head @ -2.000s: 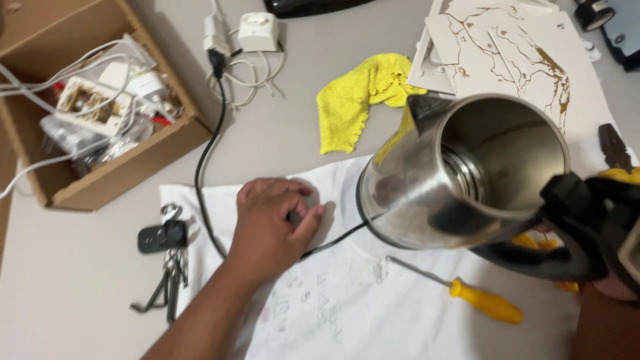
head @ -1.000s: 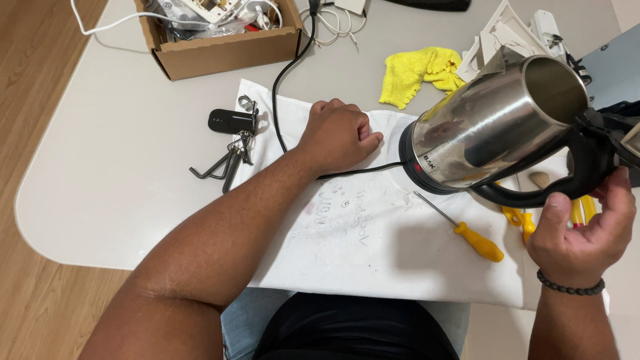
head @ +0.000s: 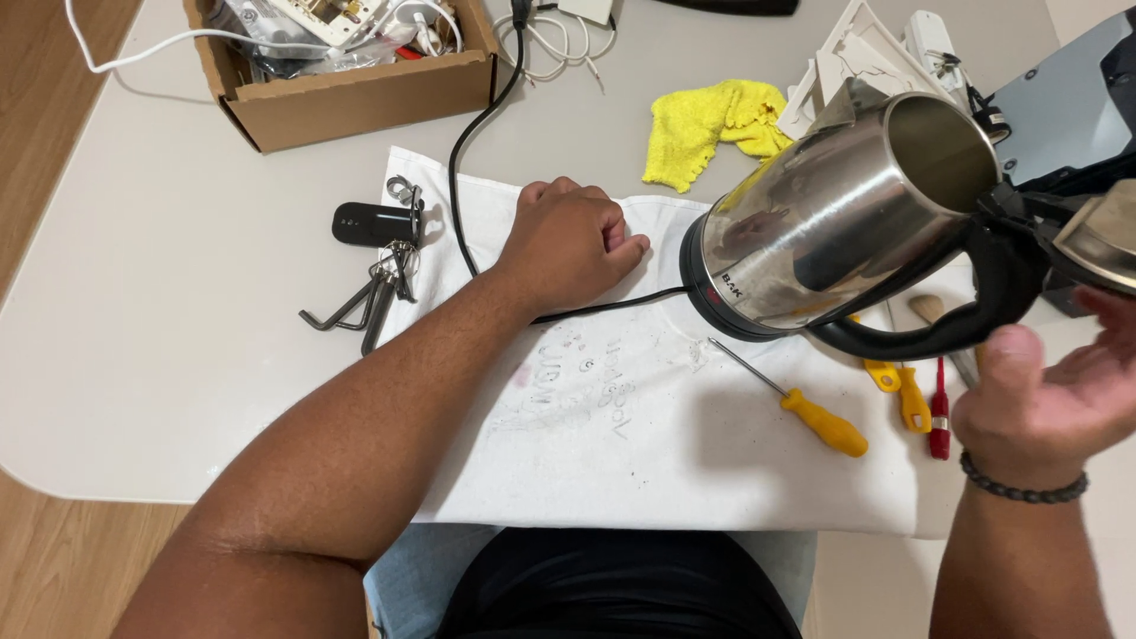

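Observation:
A stainless steel electric kettle [head: 816, 213] stands on its black base on a white cloth [head: 657, 470], its hinged lid [head: 1105, 231] swung back. My right hand [head: 1052, 395] is beside the kettle's black handle, fingers spread under the raised lid; whether a fingertip touches it I cannot tell. My left hand [head: 577, 240] rests on the cloth, fingers curled, with nothing visible in it. The black power cord [head: 621, 306] passes by that wrist to the kettle's base. A yellow-handled screwdriver [head: 825, 423] lies in front of the kettle.
At the back left sits a cardboard box [head: 364, 111] of electrical parts. Keys with a black fob [head: 368, 224] and hex keys [head: 342, 311] lie left of my forearm. A yellow cloth [head: 701, 133] is behind the kettle. A red screwdriver [head: 939, 417] and other tools lie under the handle.
The view has shifted widely. The right hand was at the kettle's handle one second ago; now its fingers are spread near the lid. My left hand stays on the cloth.

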